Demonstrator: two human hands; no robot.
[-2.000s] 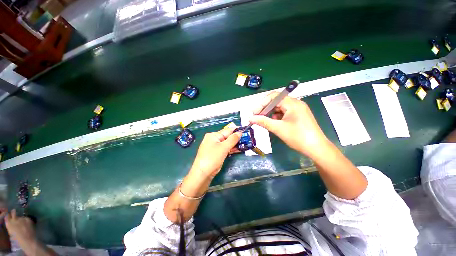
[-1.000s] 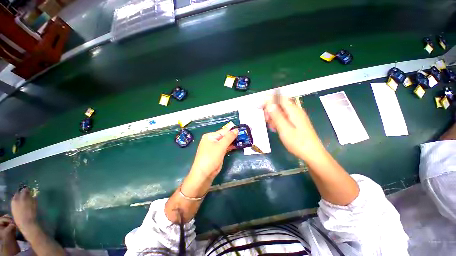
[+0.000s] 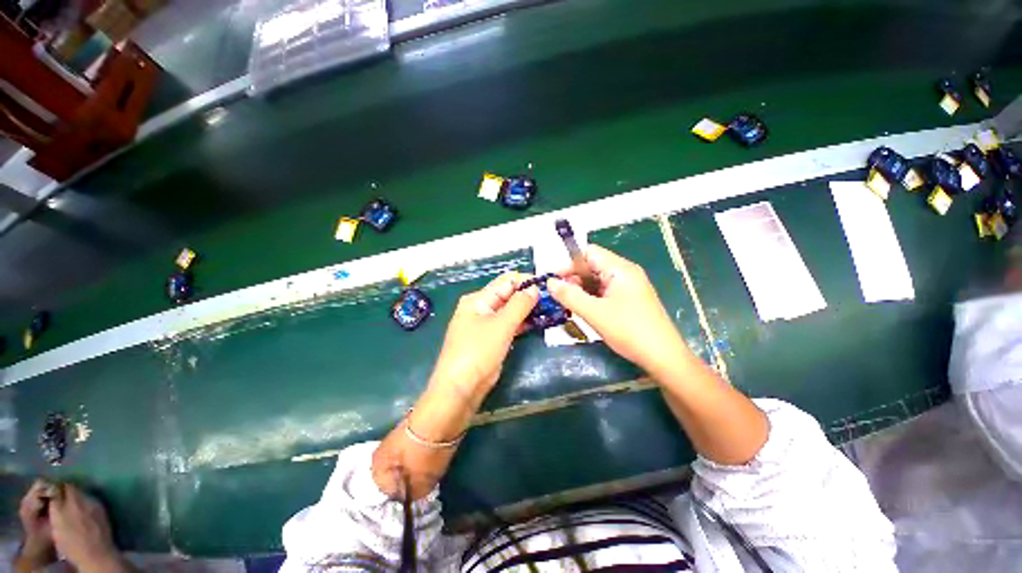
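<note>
A small black device unit with a blue inside is held between both hands above the green bench. My left hand is bare and grips its left and upper edge with thumb and fingers. My right hand has its thumb and fingertips at the unit's upper right and also holds the slim dark tweezers, whose rear end points up and away; their tip is hidden. A yellowish tab shows under the unit's lower right. A white sheet lies below the hands, mostly covered.
Another unit lies on the bench left of my hands. Several units sit on the conveyor belt beyond the pale rail. Two white strips lie to the right, with clustered units farther right. Co-workers' hands and sleeve are at the sides.
My right hand has come back to the unit from its upper right, with the tweezers now upright. My left hand still holds the unit. The belt units have shifted left.
</note>
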